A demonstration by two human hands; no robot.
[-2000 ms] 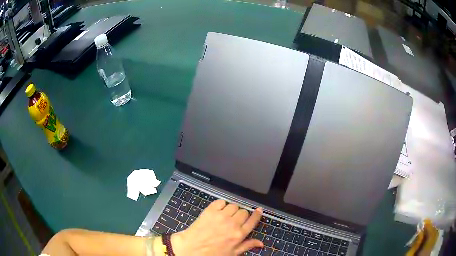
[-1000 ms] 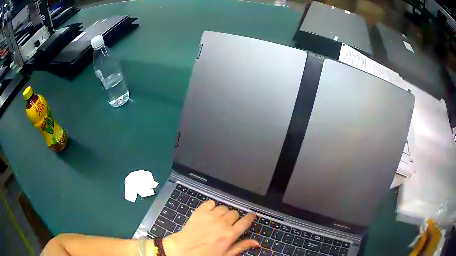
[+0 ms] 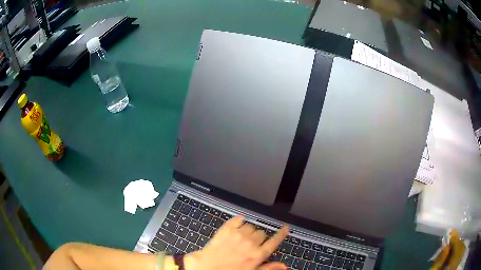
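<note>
The triple-screen laptop stands open in front of me, its two folded side-screen backs [image 3: 245, 116] plain matte grey with a dark strip between them. My left hand [image 3: 237, 247] reaches in from the lower left and lies over the keyboard [image 3: 184, 224], fingers spread a little, the index fingertip near the top key row. No object shows in it. The hand's lower edge is cut off by the frame. My right hand is not in view.
A white crumpled tissue [image 3: 140, 195], a clear bottle [image 3: 109, 79] and a yellow-labelled bottle [image 3: 42, 129] stand or lie left on the green mat [image 3: 158, 21]. Dark slabs [image 3: 87, 45] lie behind. White sheets [image 3: 451, 158], a yellow-orange item [image 3: 450, 254] and grey panels [image 3: 348, 23] are right.
My left hand has moved a little to the right across the keyboard. The camera view has shifted slightly, so the bottles, tissue and laptop appear farther left.
</note>
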